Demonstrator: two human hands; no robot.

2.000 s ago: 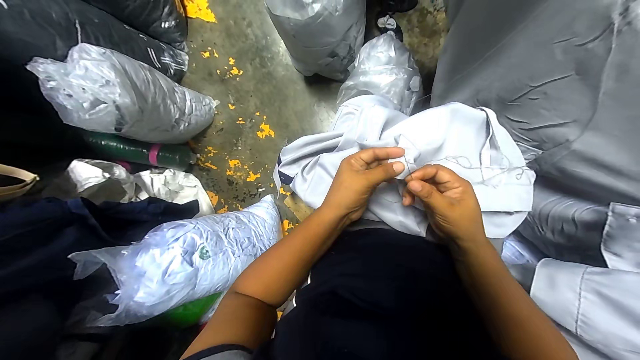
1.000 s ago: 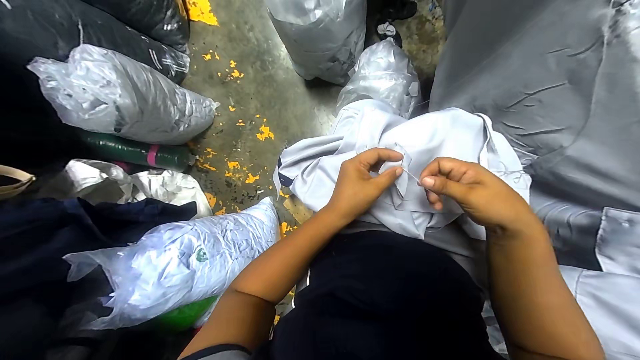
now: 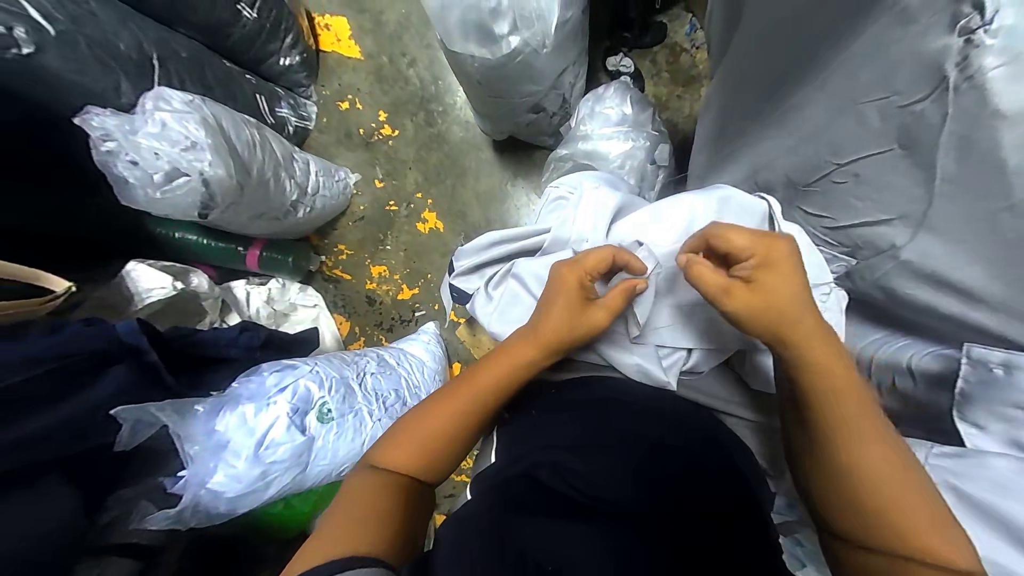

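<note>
A light grey-white garment [image 3: 592, 216] lies bunched across my lap. My left hand [image 3: 588, 296] pinches a small folded edge of this cloth between thumb and forefinger, near its middle. Just to the right, my right hand [image 3: 744, 276] is raised over the garment with thumb and forefinger pinched together. Whatever is between those fingertips is too fine to make out; it could be a thread or a needle.
Stuffed clear plastic bags stand at the left [image 3: 232, 168], lower left [image 3: 320, 416] and top [image 3: 520, 72], with a smaller one [image 3: 612, 132] beyond the garment. Grey fabric [image 3: 840, 136] covers the right side. The concrete floor [image 3: 416, 104] has flaking yellow paint.
My right hand was close beside my left hand two seconds ago and has moved away to the right. My left hand stays at the cloth.
</note>
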